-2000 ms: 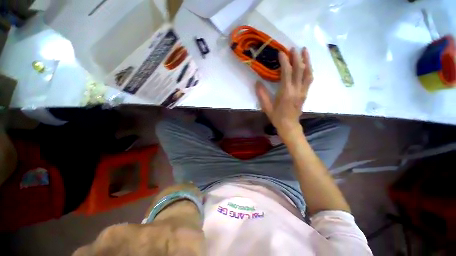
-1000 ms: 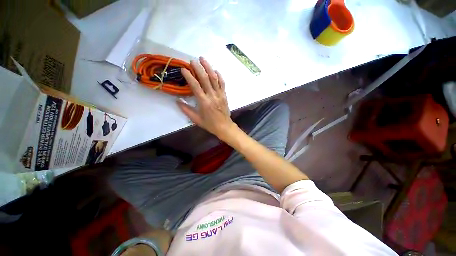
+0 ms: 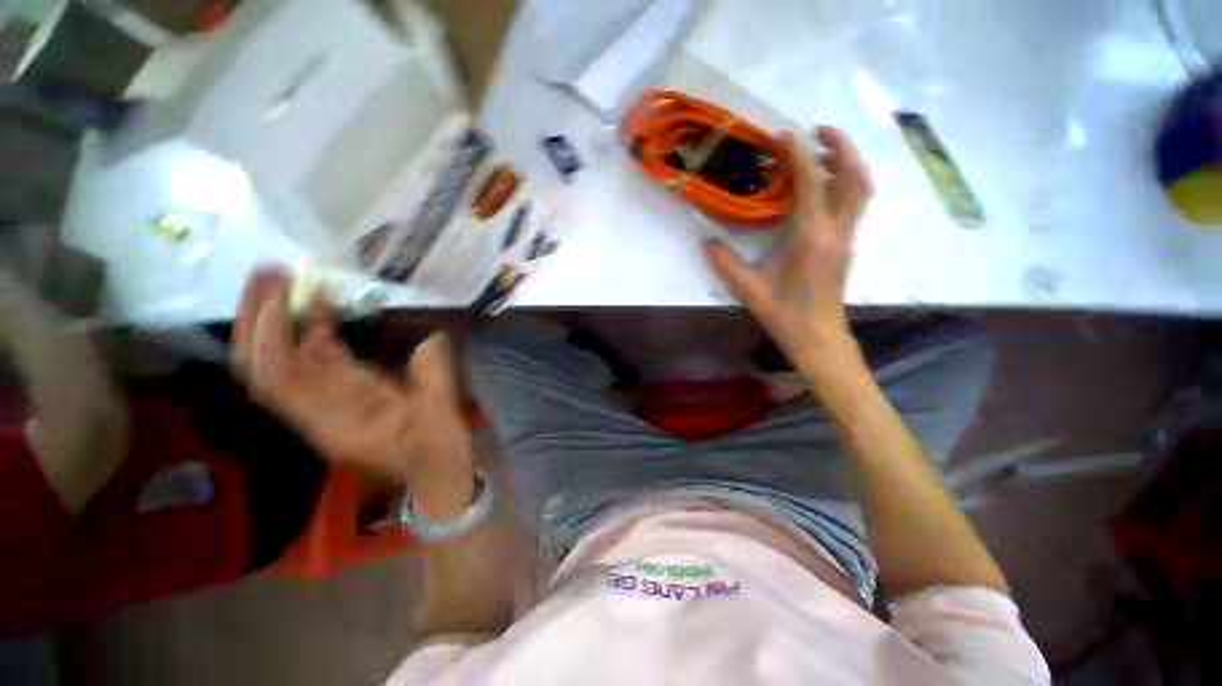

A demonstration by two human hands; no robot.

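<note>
An orange coiled cord set (image 3: 710, 158) with black ends and a pale tie across it lies flat on the white table. My right hand (image 3: 808, 241) rests at the coil's right end with its fingers spread, the fingertips at or just beside the loops. My left hand (image 3: 351, 389), blurred, is over the table's front edge at the left, palm up with its fingers apart. A pale crumpled clump (image 3: 322, 284) is by its fingertips; whether they touch cannot be told. A small black hanger (image 3: 562, 156) lies left of the coil.
An open printed box (image 3: 462, 215) lies left of the coil, with folded white paper (image 3: 617, 60) behind. A yellowish strip (image 3: 941, 169) and blue-yellow tape dispenser (image 3: 1193, 145) are at the right. Another person's arm (image 3: 67, 389) is at far left.
My left hand has come up from the bottom of the picture to the table edge at the left. My right hand stays by the coil. The view swung left, then back.
</note>
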